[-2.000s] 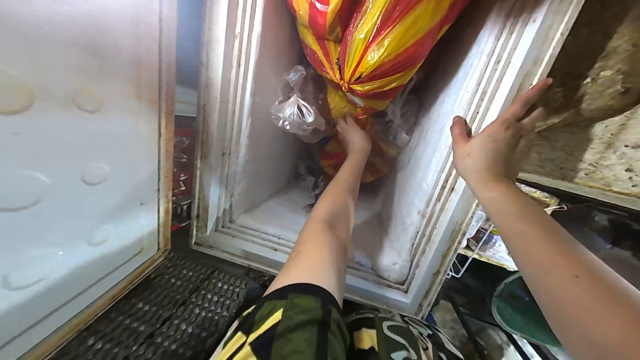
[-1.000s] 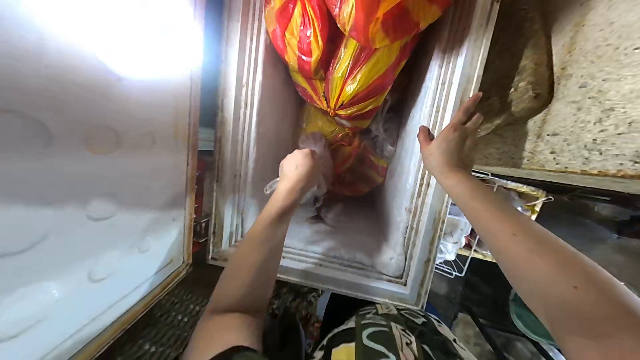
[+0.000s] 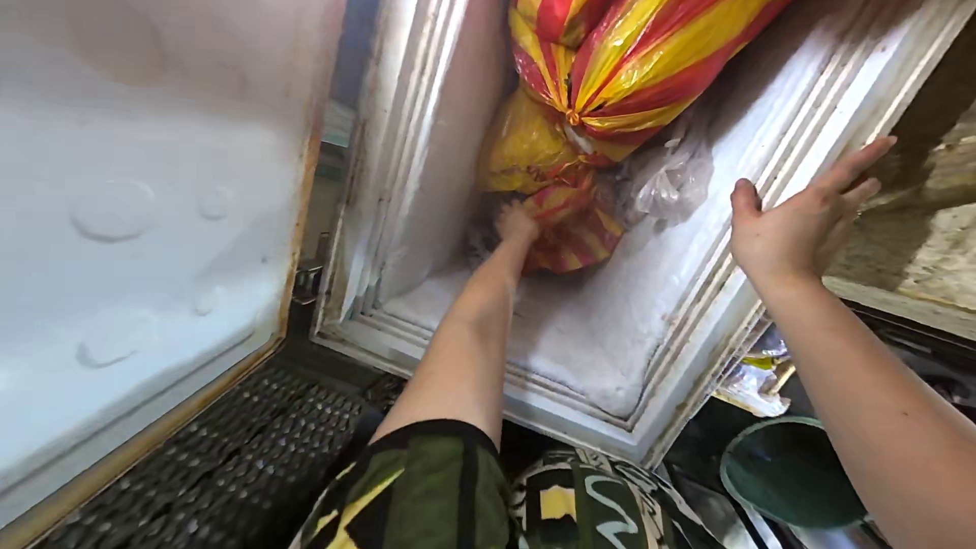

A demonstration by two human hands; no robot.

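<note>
My left hand [image 3: 517, 223] reaches down into a chest freezer [image 3: 579, 335] and touches the left side of a red-and-yellow striped plastic bag [image 3: 572, 229]; its fingertips are partly hidden, so its grip is unclear. Above it lie a yellowish bag [image 3: 526, 145] and a large knotted striped bag [image 3: 648, 61]. A clear plastic bag [image 3: 671, 179] sits against the freezer's right wall. My right hand [image 3: 793, 221] rests at the freezer's right rim with fingers spread, holding nothing.
The freezer's white lid [image 3: 152, 229] stands raised at the left. A dark woven surface [image 3: 221, 450] lies below it. To the lower right are a green basin [image 3: 793, 473] and plastic packets [image 3: 755, 385]. A rough stone-like slab [image 3: 945, 213] is beyond the right rim.
One second ago my left hand held a clear plastic bag nearer the front; now it is deeper, beside the lower striped bag. A clear bag now shows plainly at the right wall.
</note>
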